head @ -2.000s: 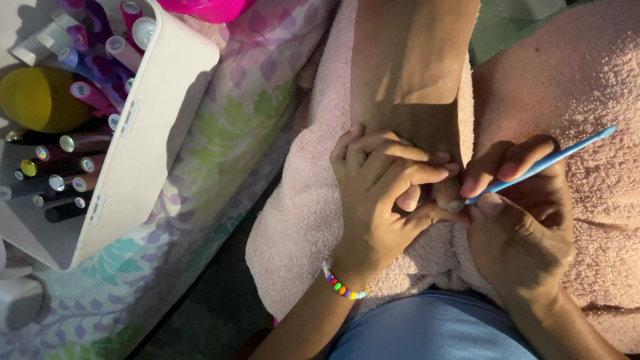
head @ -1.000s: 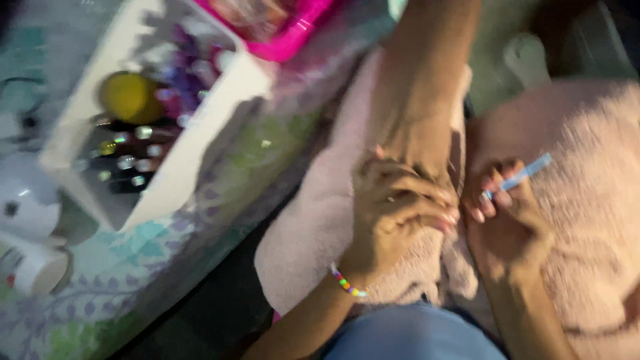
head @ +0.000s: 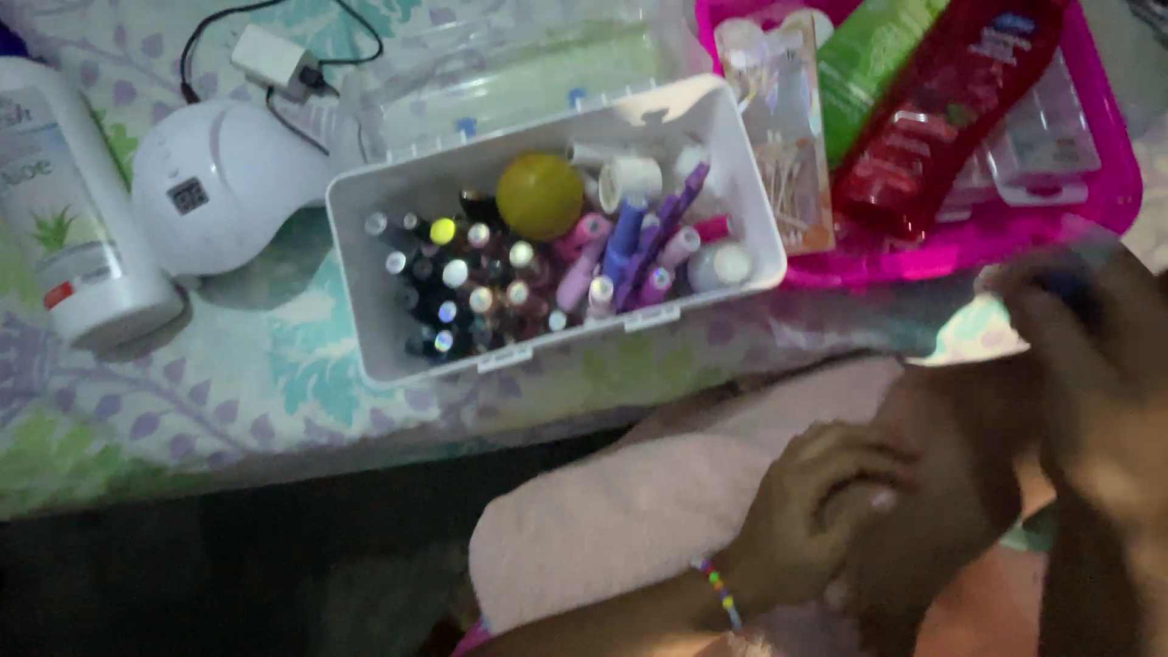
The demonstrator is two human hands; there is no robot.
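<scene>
My left hand (head: 821, 502), with a beaded bracelet (head: 719, 593) at its wrist, is curled against a person's bare foot (head: 949, 456) in dim light. Pink towel (head: 630, 502) lies beside and beneath them. Blurred by motion, my right hand (head: 1077, 310) is over the lower right edge of the magenta tray. Its grip and anything in it cannot be made out. The thin blue tool is not visible. To the left of my hands, a white plastic bin (head: 557, 342) holds several nail polish bottles (head: 454, 274), purple and pink tubes, and a yellow ball-like object (head: 540, 195).
The magenta tray (head: 1131, 173) holds a red bottle (head: 949, 119), a green tube (head: 858, 73) and a pack of cotton swabs (head: 789, 173). A white dome-shaped device (head: 224, 187), a charger with cable (head: 274, 59) and a white bottle (head: 78, 219) lie on the patterned cloth (head: 228, 401).
The view has swung towards the bin and tray. My right hand has left the toes, where it held a thin blue tool, and is now by the magenta tray. My left hand stays at the foot.
</scene>
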